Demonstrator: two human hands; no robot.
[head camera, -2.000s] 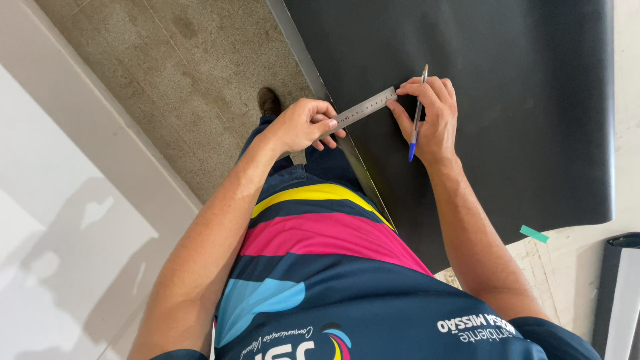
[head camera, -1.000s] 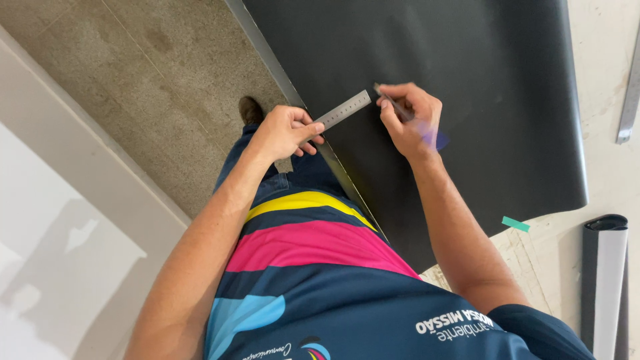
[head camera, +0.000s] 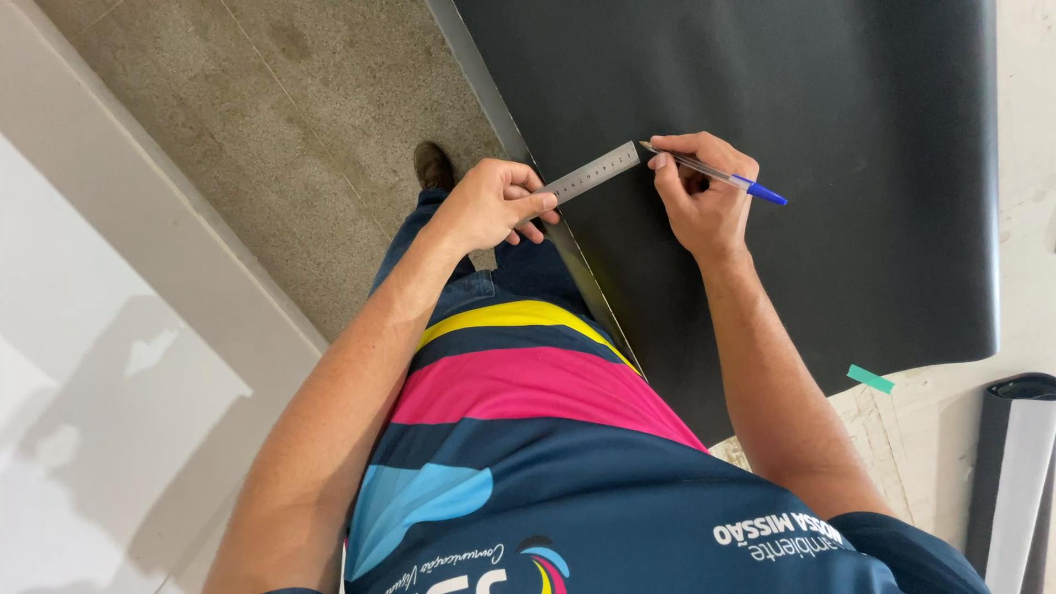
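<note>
My left hand (head camera: 499, 202) grips a steel ruler (head camera: 596, 172) near the table's metal edge (head camera: 487, 82), its fingers hooked at the edge. The ruler lies across the border of a black sheet (head camera: 792, 74) and points up to the right. My right hand (head camera: 711, 194) holds a clear ballpoint pen (head camera: 719, 172) with its blue cap (head camera: 767, 195) on the back end. The pen's tip is down beside the ruler's far end, at the black sheet. Whether the tip touches the sheet cannot be told.
A strip of green tape (head camera: 870, 379) is at the sheet's near right edge, on the pale tabletop (head camera: 924, 421). A roll of black and white material (head camera: 1011, 487) lies at the lower right. Left are the speckled floor (head camera: 330, 99) and a white wall (head camera: 99, 330).
In my right hand the pen has turned from lying across the fingers to a writing grip, its tip now at the ruler's end. The left hand still holds the ruler. The view has shifted a little right.
</note>
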